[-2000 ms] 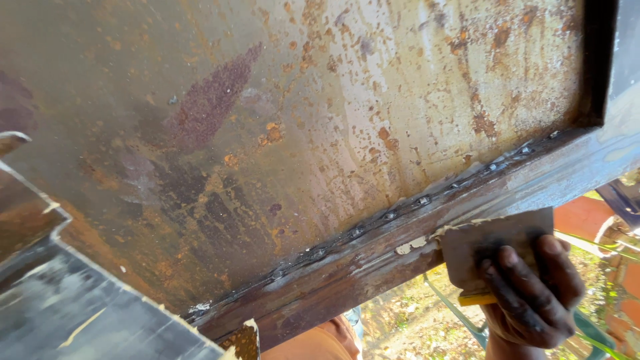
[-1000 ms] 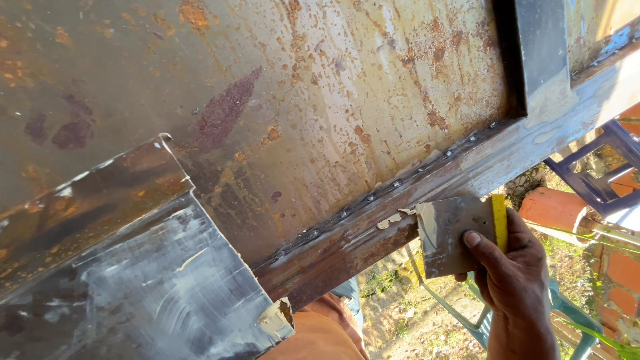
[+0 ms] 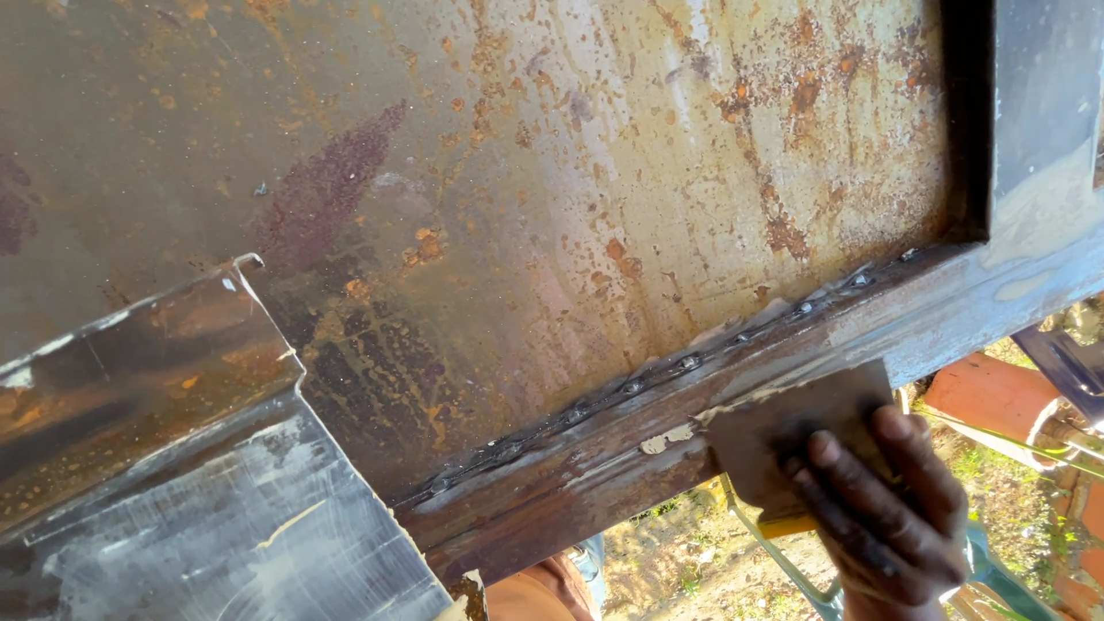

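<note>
My right hand (image 3: 888, 509) holds a flat, dark putty spreader (image 3: 793, 431) with its fingers spread over the blade; the thumb is hidden. The blade's upper edge lies against the rusty steel frame rail (image 3: 569, 509), with a line of beige filler along it. A yellow strip (image 3: 787, 524) shows under the blade. Just left of the spreader is a small patch of beige filler (image 3: 668, 440) on the rail. Weld spots (image 3: 688, 362) run along the seam between the rail and the rust-stained sheet metal panel (image 3: 535, 216). My left hand is not in view.
A bent metal profile (image 3: 207, 500) with grey smears and a ragged end juts in at lower left. An upright steel member (image 3: 1044, 112) meets the rail at right. Below stand a clay cylinder (image 3: 992, 401) and green chair parts (image 3: 1000, 578) on sunlit ground.
One second ago the spreader was turned, with its yellow edge at right and my thumb on its face. Now my fingers lie over its face and its upper edge rests along the rail.
</note>
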